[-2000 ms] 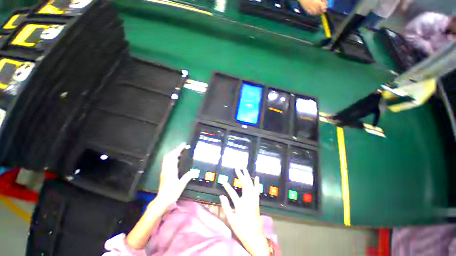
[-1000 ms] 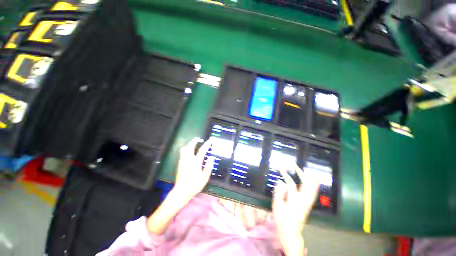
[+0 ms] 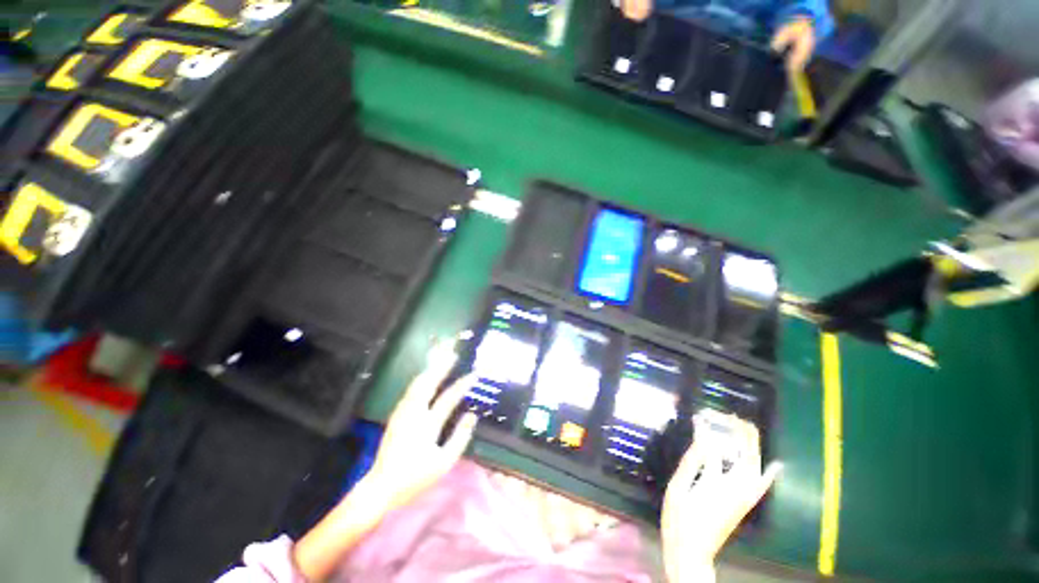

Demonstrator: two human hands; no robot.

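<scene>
A black phone tray [image 3: 638,484] lies in front of me with a smartphone [image 3: 507,355] in each slot, screens lit white with dark text. The second phone from the left [image 3: 564,382] shows a green and an orange square. My left hand [image 3: 427,410] is at the tray's left edge, fingers apart, beside the leftmost phone. My right hand [image 3: 716,484] is over the rightmost phone and partly hides it, fingers spread. A second tray [image 3: 542,241] touches the far edge, holding a blue-lit phone [image 3: 612,255] and two dark ones; its left slot is bare.
At left stand a tall black tray stack [image 3: 245,148] with yellow-marked pieces on top and a tray [image 3: 382,245] with a dark item in its near slot. A black stand [image 3: 877,308] and yellow tape [image 3: 831,444] are at right. Another person's hands hold a tray [image 3: 695,74] across the bench.
My right hand has moved right, from the middle phones to the rightmost one. My left hand stays near the left edge. Coloured squares went from several screens. The person opposite now holds a tray.
</scene>
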